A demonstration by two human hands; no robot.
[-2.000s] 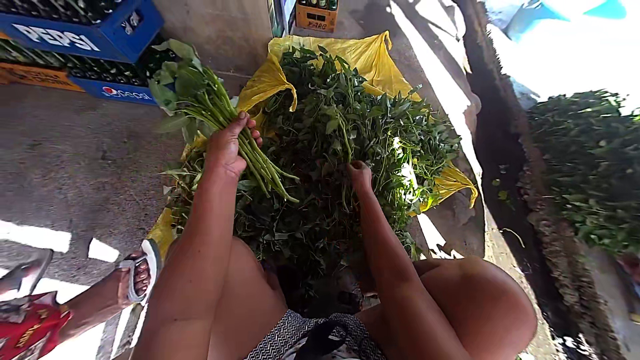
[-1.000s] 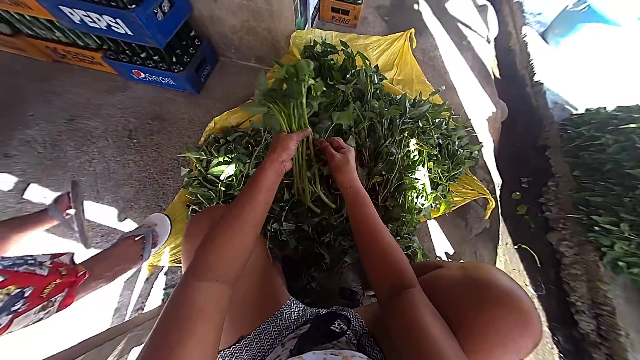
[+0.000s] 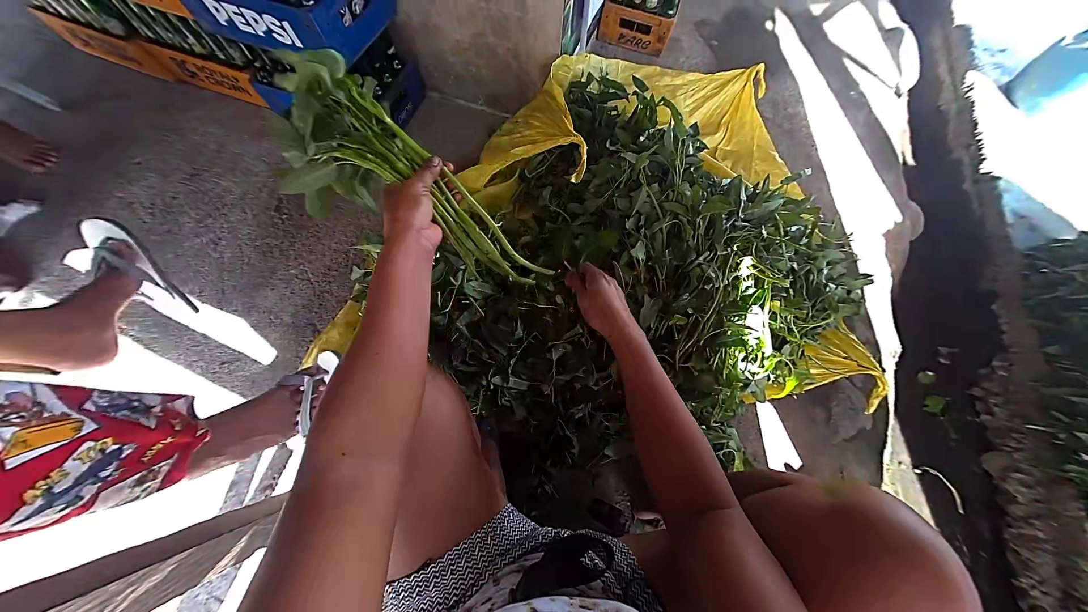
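My left hand (image 3: 414, 202) is closed around a bunch of long-stemmed leafy greens (image 3: 357, 136), its leaves toward the upper left and its cut stem ends toward the lower right. Below and right of those ends, my right hand (image 3: 597, 297) has its fingertips together at the middle of a large heap of leafy greens (image 3: 671, 212). Whether a stem is pinched in them cannot be told. The heap lies on a spread yellow plastic sack (image 3: 722, 110), whose edges show at the back and on both sides.
Crates of bottles (image 3: 255, 30) stand at the upper left, another bottle crate (image 3: 636, 30) at the top. Another person's sandalled foot (image 3: 123, 255) and red printed garment (image 3: 93, 450) are at the left. A dark gutter (image 3: 952, 255) runs down the right, with more greens (image 3: 1058, 340) beyond.
My left hand has swung the bunch from over the heap to the upper left, away from my right hand. The other person's feet have shifted at the left.
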